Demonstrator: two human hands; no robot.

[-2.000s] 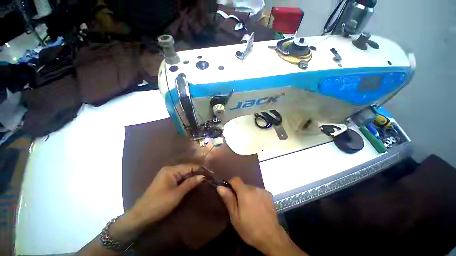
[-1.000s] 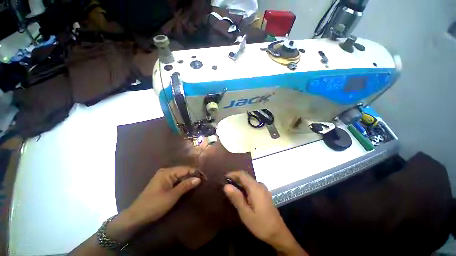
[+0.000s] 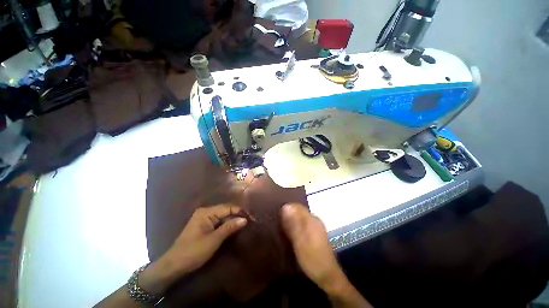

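A dark brown garment panel (image 3: 174,192) lies on the machine bed, partly under the lit needle area of the white and blue JACK sewing machine (image 3: 337,111). My left hand (image 3: 207,231) pinches a bit of the brown cloth between thumb and fingers, just in front of the needle. My right hand (image 3: 306,240) is blurred over the panel's right part, its fingers close together; whether it holds anything is hidden. A thin thread runs from the needle area toward my left fingertips.
Black-handled scissors (image 3: 315,145) lie on the machine bed. A black disc (image 3: 409,169) and an accessory tray (image 3: 475,161) are at the right. Brown cloth bundles (image 3: 123,90) are heaped at the back left. More brown cloth (image 3: 457,240) lies at the lower right.
My hands were together at the cloth, with a small dark item in my right hand. They have parted; my right hand has moved right and that item no longer shows.
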